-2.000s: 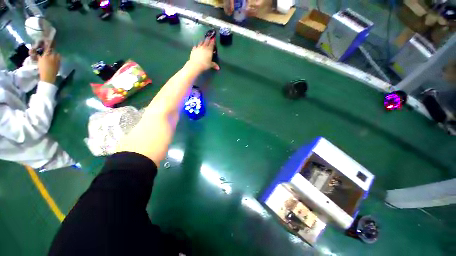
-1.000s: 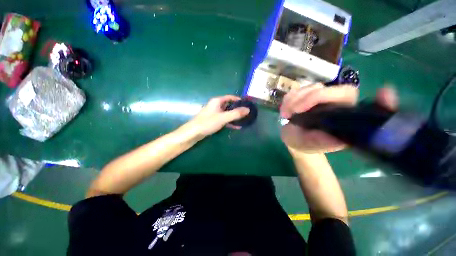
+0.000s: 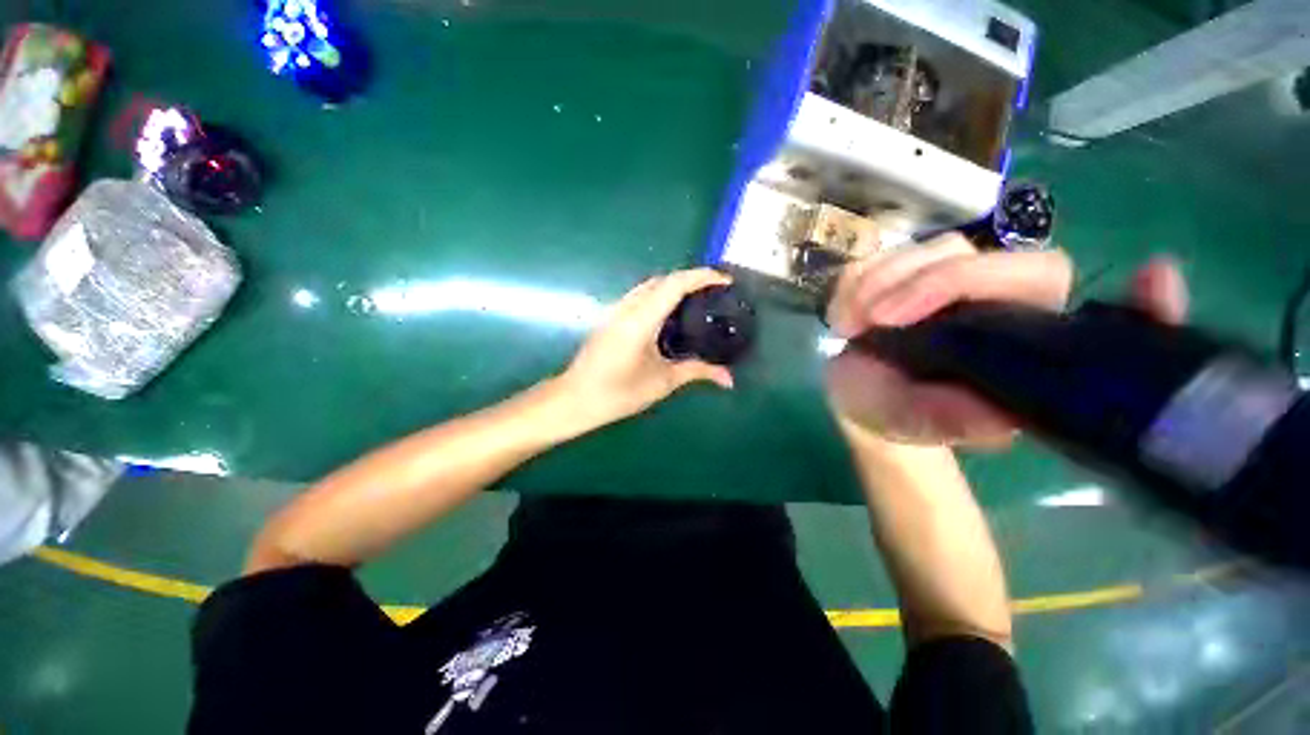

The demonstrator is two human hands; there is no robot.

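My left hand (image 3: 647, 345) holds a palm-sized black round unit (image 3: 708, 325) just above the green bench, thumb and fingers around its sides. My right hand (image 3: 941, 345) is closed around a long black electric screwdriver (image 3: 1063, 376) with a pale label. The driver lies almost level, its nose pointing left toward the unit but apart from it. The driver is blurred and I cannot see a screw on it. The white and blue screw feeder (image 3: 891, 157) stands just beyond my hands, its brassy pick-up plate (image 3: 829, 230) partly beside my right fingers.
A bubble-wrapped bundle (image 3: 127, 287), a red and green bag (image 3: 43, 127) and a black unit with a red light (image 3: 216, 172) lie at left. A blue-lit unit (image 3: 319, 50) is at the back. Another unit (image 3: 1024, 213) stands right of the feeder. A grey sleeve (image 3: 50, 495) shows at left.
Two seconds ago an arm reached across the bench. Since one second ago, my left fingers have shifted on the black unit, showing more of its top. The driver has moved slightly right.
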